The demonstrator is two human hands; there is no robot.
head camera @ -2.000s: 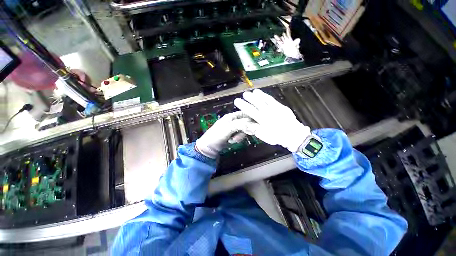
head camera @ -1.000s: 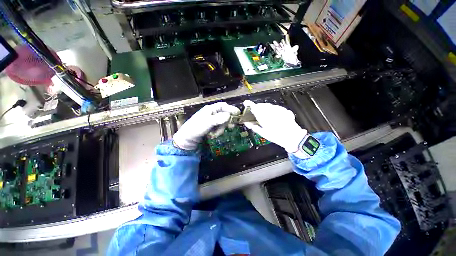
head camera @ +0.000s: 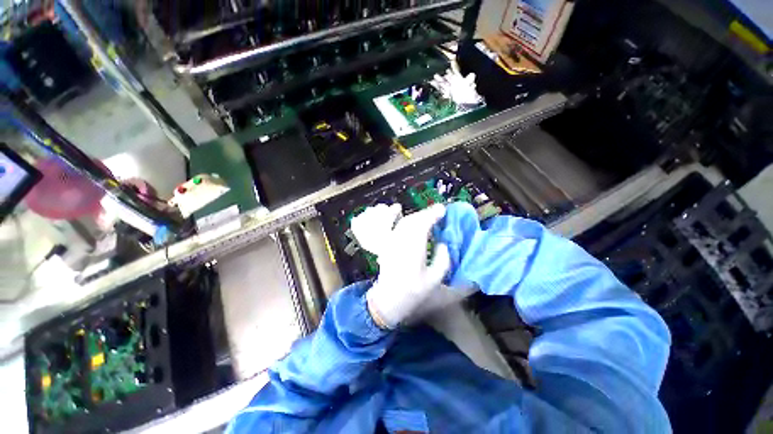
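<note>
A black carrier (head camera: 339,247) with green circuit boards (head camera: 432,193) lies on the conveyor in front of me. My left hand (head camera: 407,275), white-gloved, is over the near left part of the carrier. My right hand (head camera: 381,227), also white-gloved, reaches across to the left and overlaps my left hand over the boards. Its wrist is under the blue sleeve. The fingers are blurred and partly hidden, so I cannot tell whether either hand holds anything. The small pale part is not visible.
A second carrier with boards (head camera: 161,352) lies at the left on the conveyor. Beyond the rail (head camera: 356,182) are a black parts tray (head camera: 288,169), a second tray (head camera: 343,144), a control button box (head camera: 202,195) and a sample board (head camera: 415,110) with gloves. Black frames (head camera: 729,254) are at right.
My hands have moved from holding a small pale part above the boards to overlapping lower down. My right forearm has swung left across the carrier. The view has tilted and shifted.
</note>
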